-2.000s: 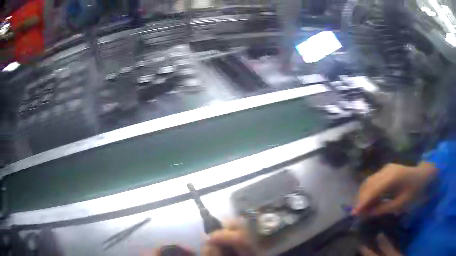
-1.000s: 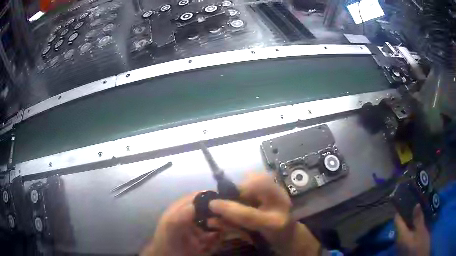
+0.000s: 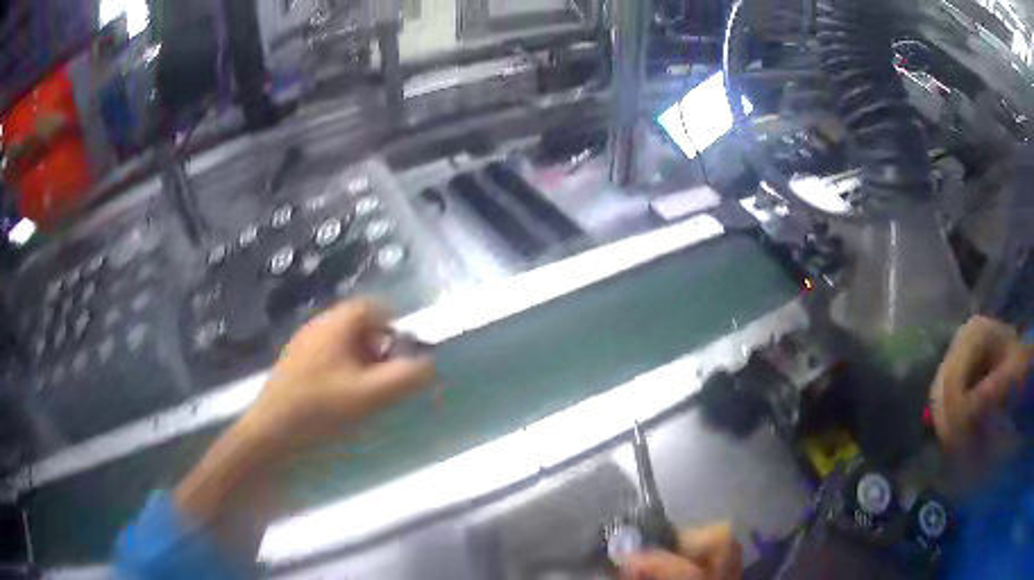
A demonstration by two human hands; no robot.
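Note:
The frame is blurred. My left hand (image 3: pixel 329 368) is raised over the green conveyor belt, fingers closed on a small dark round unit (image 3: pixel 399 347). My right hand (image 3: pixel 692 555) is at the bottom edge, partly cut off, and holds a pen-like tool that looks like a soldering iron (image 3: pixel 644 470), its silver shaft pointing up. Just left of that hand lies a grey fixture (image 3: pixel 550 527) with a pale round unit (image 3: pixel 623 544) at its right side. The fixture's lower part is cut off by the picture's edge.
The conveyor belt (image 3: pixel 567 357) runs between pale rails. Trays with rows of round units (image 3: pixel 329 233) lie beyond it. Another person's hand (image 3: pixel 975 380) and blue sleeve are at the right, near two black-rimmed units (image 3: pixel 874 493) and a yellow patch (image 3: pixel 831 451).
My left hand has moved away from my right hand, up and left over the belt, with the dark unit. My right hand is now further right and lower, beside the fixture. The view has shifted.

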